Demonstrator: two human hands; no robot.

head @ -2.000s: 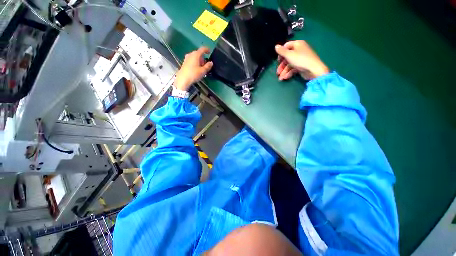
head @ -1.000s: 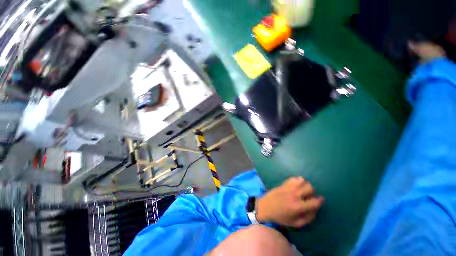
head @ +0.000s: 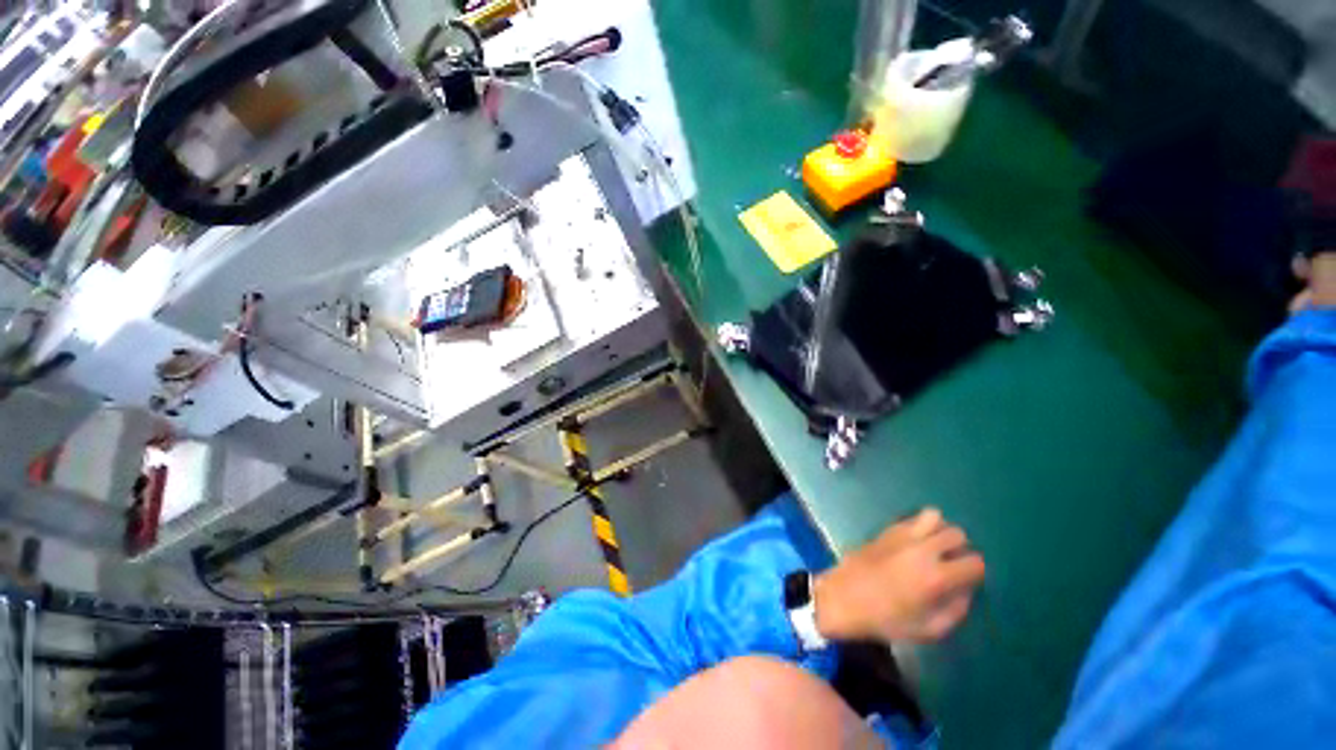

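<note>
A glossy black panel (head: pixel 930 315) lies on the green bench mat, with silver-handled clips at its corners, such as the clip (head: pixel 841 440) at the near corner. My left hand (head: pixel 901 579) is at the bench edge on the near side of the panel, not touching it. Its fingers are curled and nothing shows in it. My right hand (head: pixel 1314 279) is cut off by the right edge of the picture, beyond my outstretched sleeve; whether it holds anything is unclear.
Behind the panel are a yellow label (head: pixel 787 232), an orange box with a red button (head: pixel 848 172) and a whitish container (head: pixel 926 110). A white-grey machine (head: pixel 315 191) stands left, with a dark handheld device (head: pixel 466 299) on its white surface. Dark, unclear shapes lie at the upper right.
Both hands have left the panel's sides. My left hand has come back toward my body and my right hand has reached far right. The view has shifted, showing more of the bench's far end.
</note>
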